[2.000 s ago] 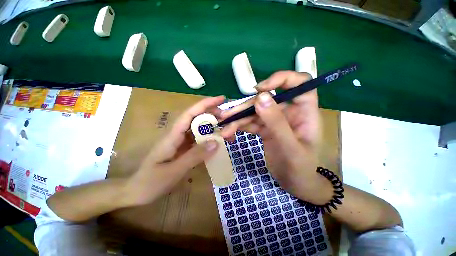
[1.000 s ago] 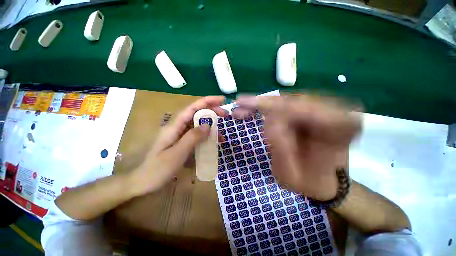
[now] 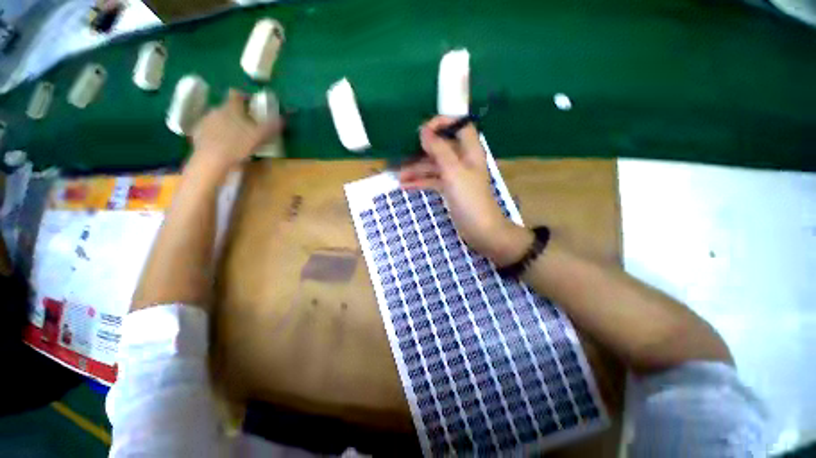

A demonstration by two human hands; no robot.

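My left hand (image 3: 228,134) is blurred and reaches onto the green conveyor belt. Its fingers are at a white plastic housing (image 3: 265,107); whether they grip it I cannot tell. My right hand (image 3: 463,179) holds the dark tweezers (image 3: 456,128) over the top of the label sheet, near the belt edge. The tweezers' tip is blurred. The label sheet (image 3: 465,313) lies slanted on the brown cardboard (image 3: 304,358), with a dense grid of dark labels and a bare white strip at its top left.
Other white housings lie on the green belt (image 3: 573,54), including one (image 3: 347,114) between my hands and one (image 3: 454,80) beyond my right hand. A small white bit (image 3: 562,101) lies farther right. A printed panel (image 3: 89,268) is at left, a white sheet (image 3: 716,268) at right.
My left hand has moved from above the cardboard to the belt at upper left. My right hand has moved left and up. The view has shifted, and the sheet now shows more fully.
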